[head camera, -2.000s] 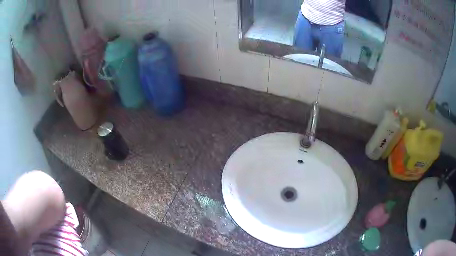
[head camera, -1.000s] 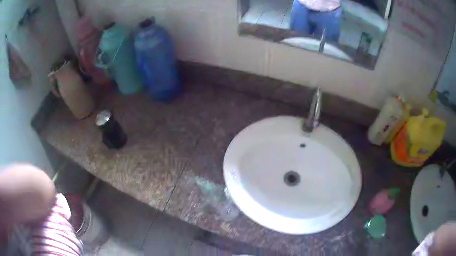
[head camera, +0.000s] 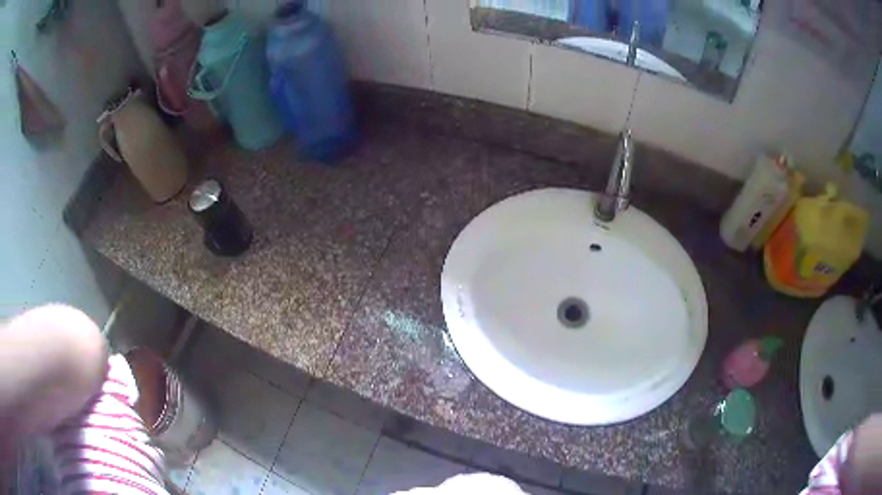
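A white oval washbasin (head camera: 522, 358) with a dark drain lies before me, a chrome tap (head camera: 620, 176) behind it. No water is seen running. A small clear cup with a green lid (head camera: 737, 413) stands right of the basin, beside a pink bottle with a green top (head camera: 745, 365). Bare skin of a bent arm and a pink-striped sleeve show at the left edge, and a smaller part of an arm and sleeve at the lower right. Neither of my hands can be made out in the picture.
A black tumbler (head camera: 228, 229) and beige (head camera: 145, 150), pink (head camera: 184, 63), teal (head camera: 242, 87) and blue (head camera: 311, 87) flasks stand on the left counter. A yellow jug (head camera: 814, 247) and white bottle (head camera: 754, 205) stand right. A second basin (head camera: 841, 348) is far right. A bucket (head camera: 169, 401) is below left.
The view has tilted downward, so the counter and basin sit higher in the picture and more floor shows. A pale shape now shows at the bottom edge. The counter items have not moved.
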